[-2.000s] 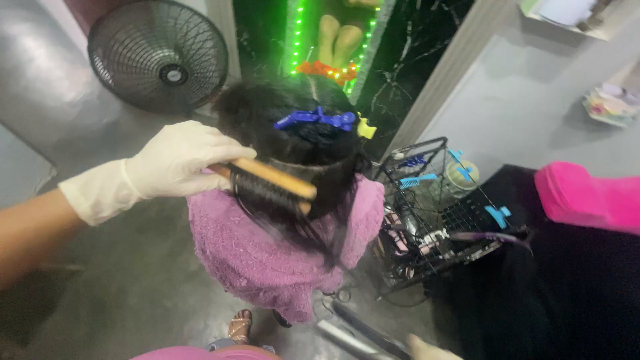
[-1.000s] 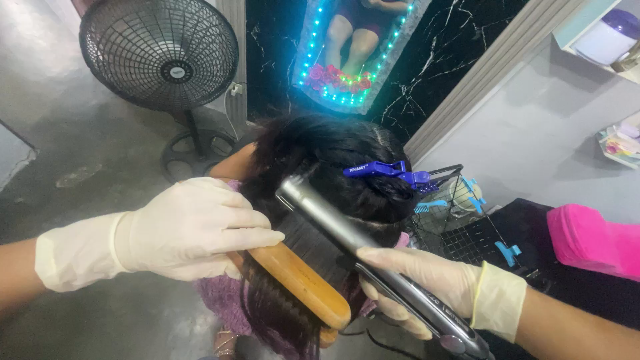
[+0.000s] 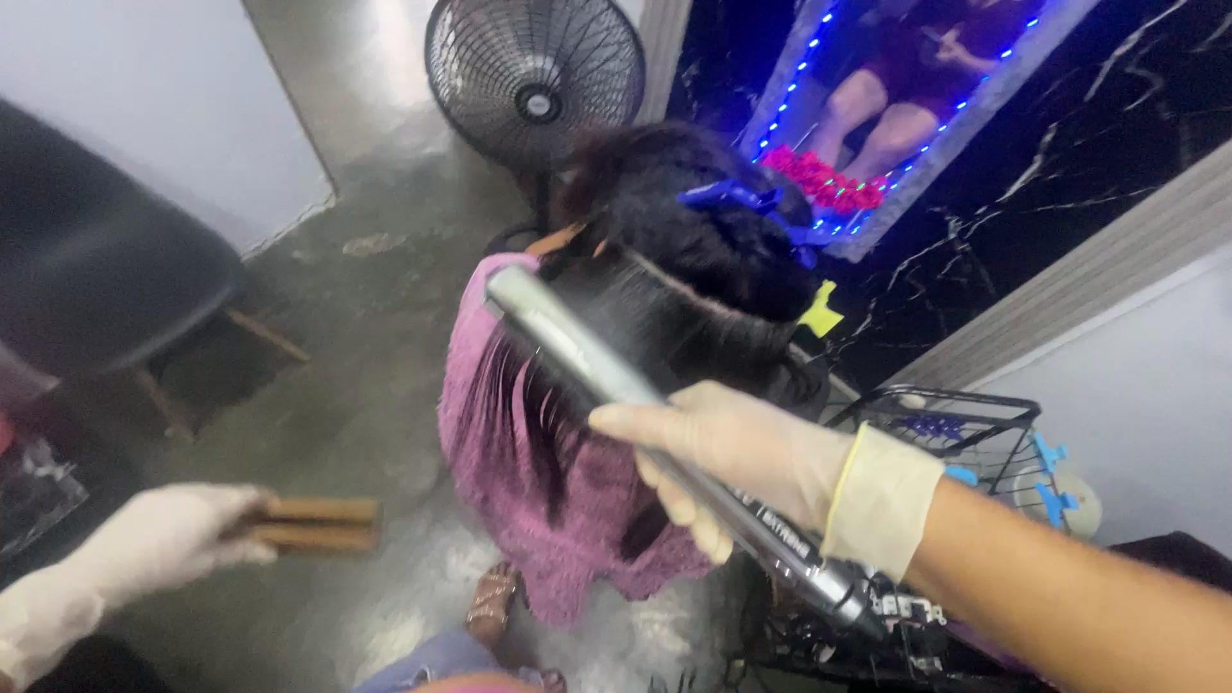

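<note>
In my gloved right hand (image 3: 741, 452) is a silver hair straightener (image 3: 577, 346), its plates lying across a section of dark hair (image 3: 664, 318) at the back of a seated person's head. Strands hang below it over a purple towel (image 3: 597, 539) around the person's shoulders. A blue hair clip (image 3: 731, 197) holds hair at the crown, and a yellow clip (image 3: 821, 310) sits at the side. My gloved left hand (image 3: 183, 534) grips a wooden hairbrush (image 3: 318, 525) at the lower left, apart from the hair.
A black fan (image 3: 539, 101) stands beyond the person. A mirror edged with blue lights (image 3: 871, 207) leans on a dark marbled wall. To the right is a wire basket trolley (image 3: 991, 423) with blue clips (image 3: 1057, 500); a dark chair (image 3: 106, 260) stands at the left.
My left hand has moved the brush away from the hair to the left. The straightener, not in the hair two seconds ago, lies across it. The view has shifted.
</note>
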